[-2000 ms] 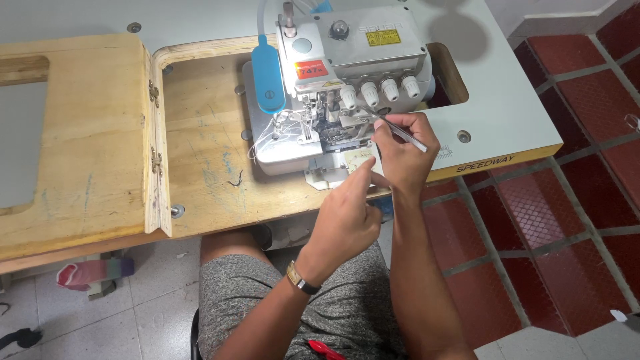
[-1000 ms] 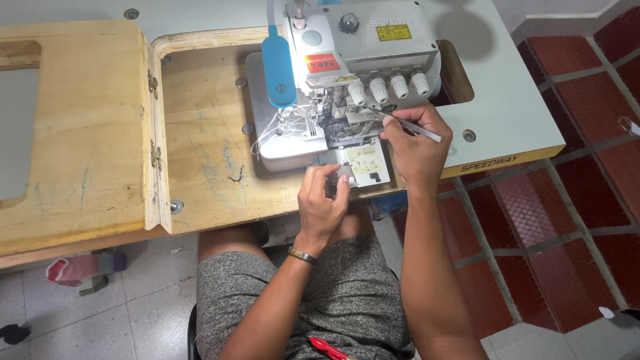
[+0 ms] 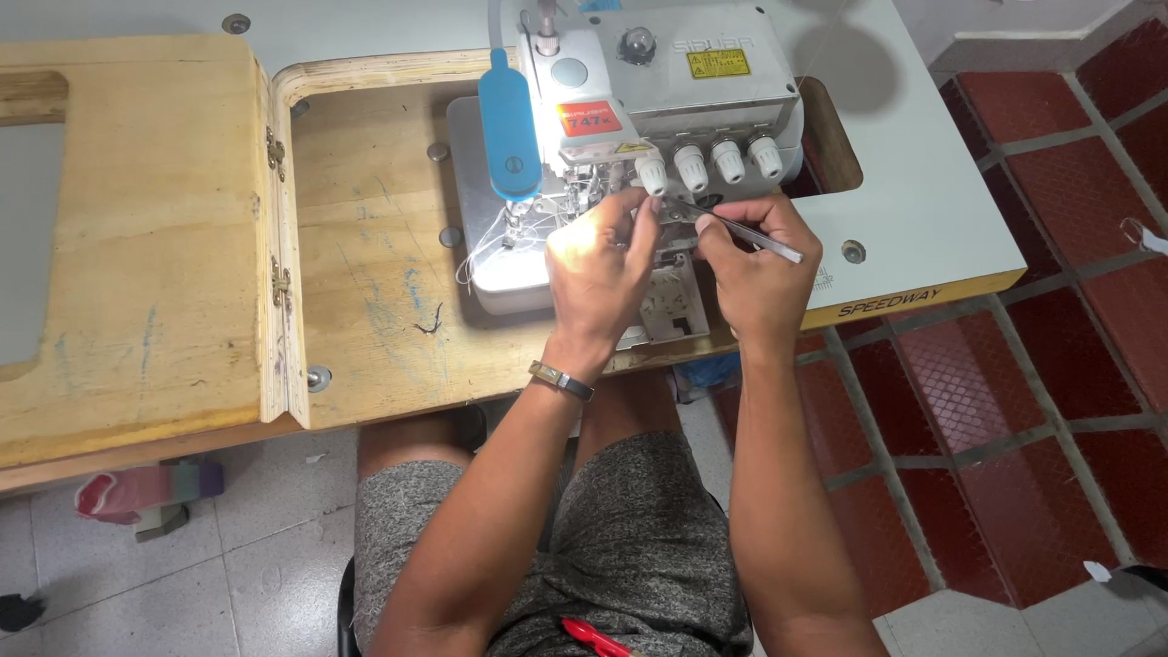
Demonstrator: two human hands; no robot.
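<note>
A white overlock sewing machine (image 3: 703, 82) sits in the table cutout, its front cover (image 3: 680, 306) swung down and its inner parts lit. My right hand (image 3: 762, 265) holds metal tweezers (image 3: 762, 239), their tips among the parts under the tension knobs (image 3: 691, 168). Close to those tips, my left hand (image 3: 602, 265) is raised just below the leftmost knob, thumb and forefinger nearly together; whether thread is between them is too small to tell. White threads (image 3: 493, 242) trail over the left side of the machine bed. A blue lamp (image 3: 510, 132) hangs beside the machine head.
The hinged wooden table flap (image 3: 137, 237) lies folded out at the left. A pale tabletop (image 3: 922, 192) extends behind and right of the machine. A red pen (image 3: 593, 636) rests on my lap. Red tiled steps (image 3: 976, 365) are at the right.
My left hand has moved up from the lowered front cover to the area beneath the tension knobs. My right hand keeps hold of the tweezers near the same parts.
</note>
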